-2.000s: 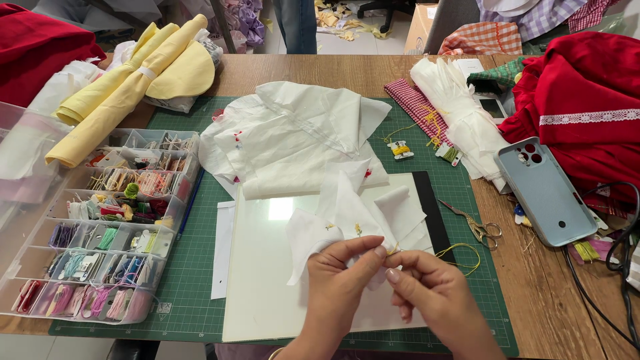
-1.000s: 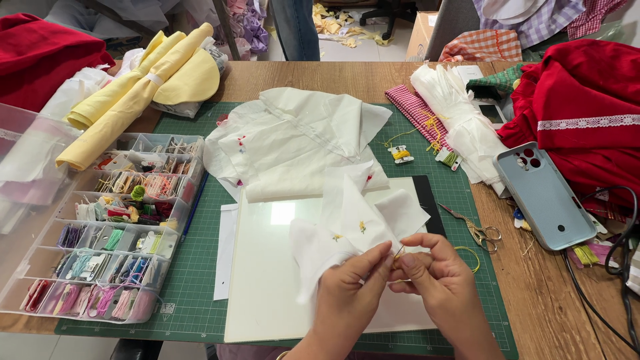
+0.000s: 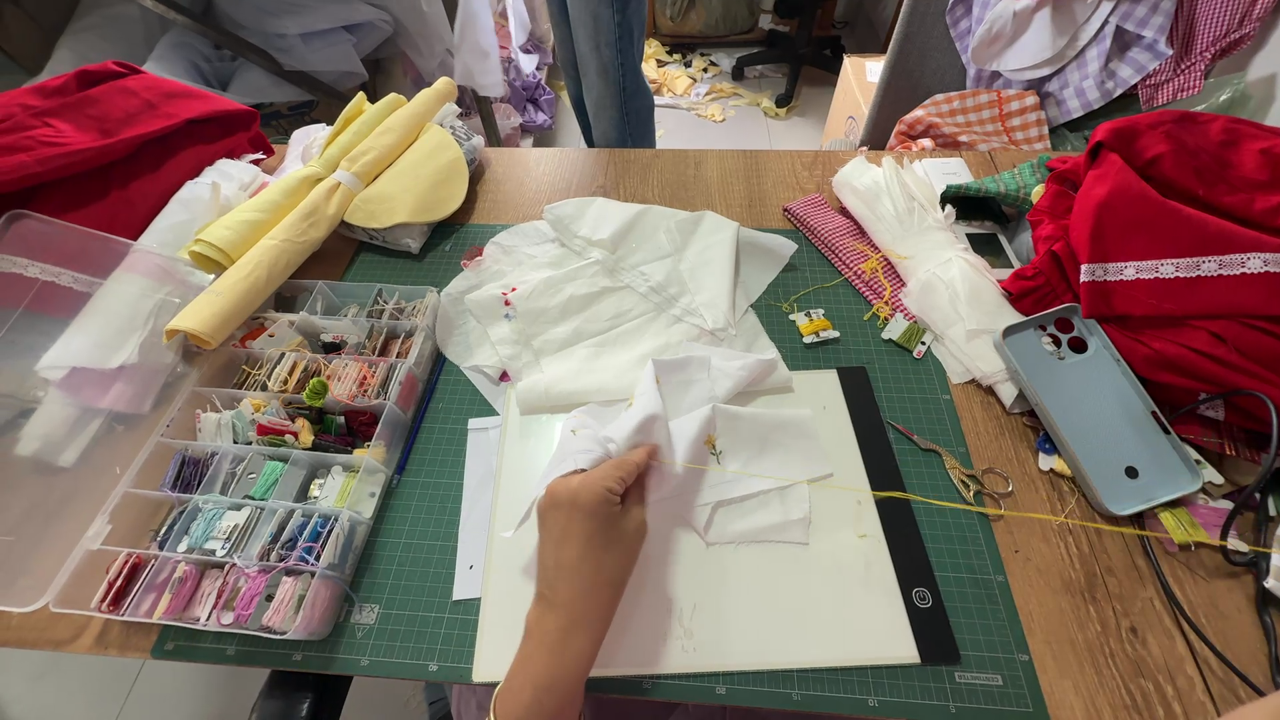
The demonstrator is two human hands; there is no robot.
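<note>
My left hand pinches a white cloth above the white light pad. Small yellow and green embroidered motifs show on the cloth. From my left fingertips a yellow thread stretches taut to the right edge of the view. My right hand is out of view; only a bit of skin shows at the lower right corner. Beyond the held cloth lies a larger white fabric piece with red and blue stitches. Gold-handled embroidery scissors lie right of the pad, under the line of thread.
A compartment box of floss bobbins stands open at left, below rolled yellow fabric. On the right are a blue-grey phone case, red fabric, black cables and a yellow floss bobbin. A green cutting mat lies underneath.
My right hand has left the cloth and gone out of view to the right, and the yellow thread is now drawn out long. My left hand still holds the cloth.
</note>
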